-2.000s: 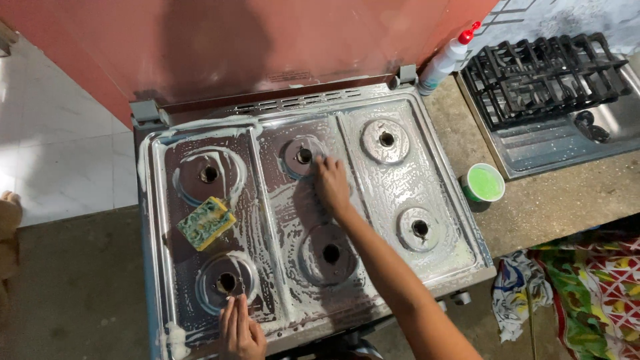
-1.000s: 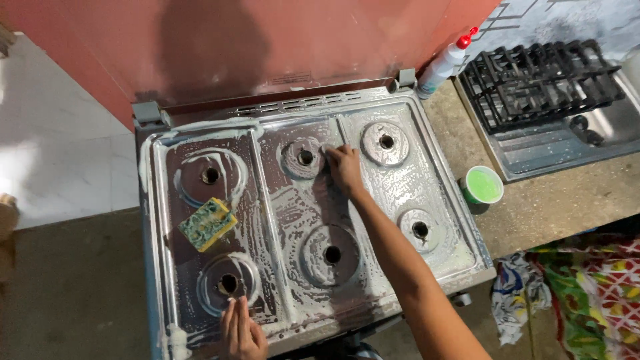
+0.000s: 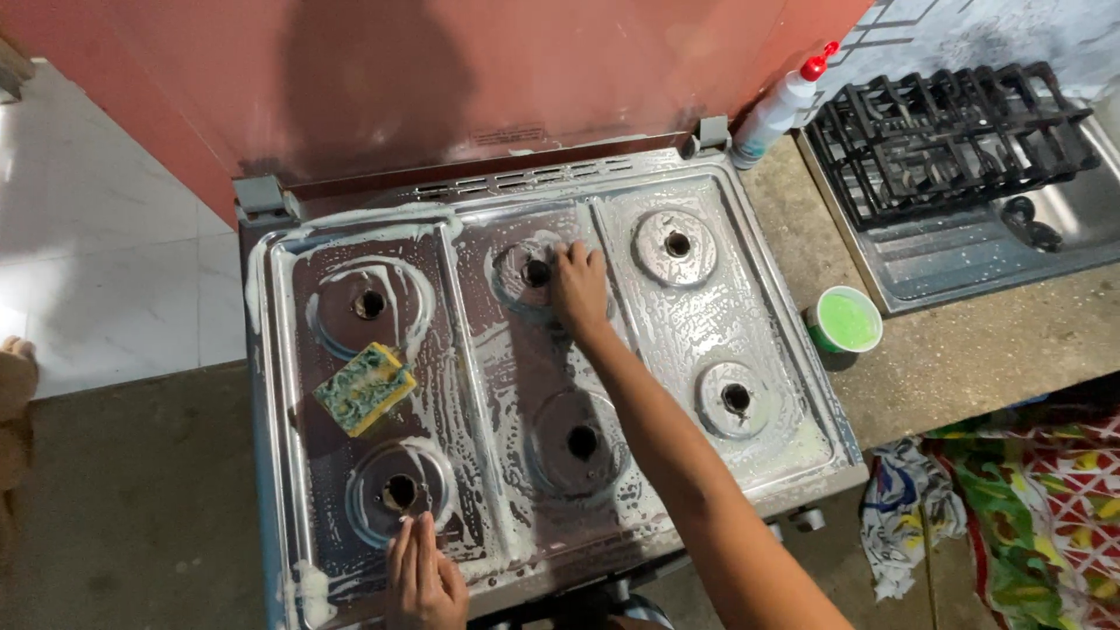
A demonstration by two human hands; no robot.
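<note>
A soapy stainless steel gas stove top (image 3: 691,319) with burner openings lies before me, its grates off. My right hand (image 3: 581,284) rests on the surface at the right edge of the upper middle burner ring (image 3: 512,278), fingers bent down; whether something small is under the fingertips cannot be told. My left hand (image 3: 426,573) is at the front left, fingertips close together beside the lower left burner hole (image 3: 401,493), with nothing visible in it. A yellow and green sponge (image 3: 365,389), covered in suds, lies between the two left burners, touched by neither hand.
Right of the stove, a tub of green paste (image 3: 847,320) and a white bottle with a red cap (image 3: 779,114) stand on the counter (image 3: 980,350). Black grates (image 3: 945,140) lie over a steel sink (image 3: 971,267). A raised red lid (image 3: 542,70) stands behind. Patterned cloths (image 3: 1032,516) hang below the counter.
My right hand has moved around the upper middle burner ring, off to its right a second ago and now closer to the hole. My left hand and the sponge have stayed in place.
</note>
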